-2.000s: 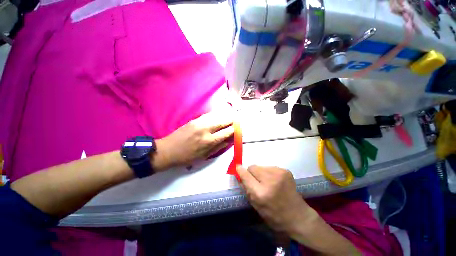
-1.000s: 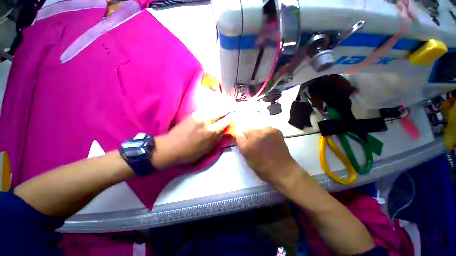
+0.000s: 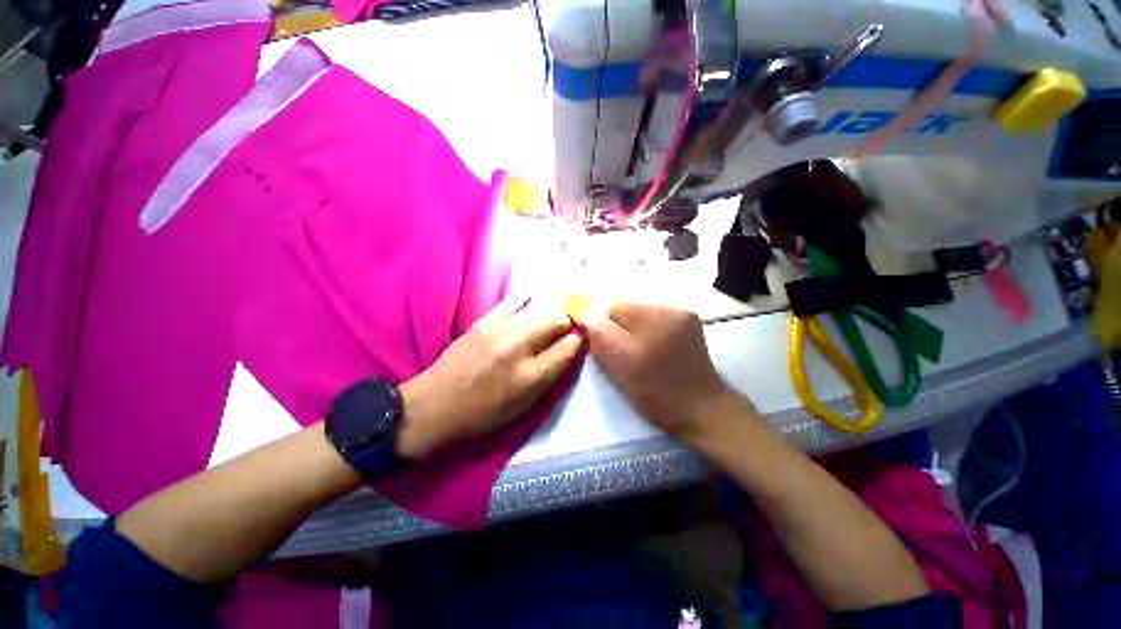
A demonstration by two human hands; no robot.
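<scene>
A magenta garment panel with a pale band lies over the left of the white table, its edge running to the needle area of the sewing machine. My left hand, with a dark watch at the wrist, grips the panel's edge just in front of the needle. My right hand is beside it, fingertips pinched at the same edge, nearly touching the left. A small orange-red strip shows between the fingertips; most of it is hidden by fingers and lamp glare. Another orange bit shows behind, left of the needle.
Black scraps lie right of the needle, with yellow and green loops near the front edge. A ruled tape runs along that edge. Magenta cloth is heaped below at right. A yellow block is on the machine head.
The panel has moved and turned, its lower edge now past the table's front. My right hand has moved up beside my left. The orange strip, hanging long before, is now mostly hidden.
</scene>
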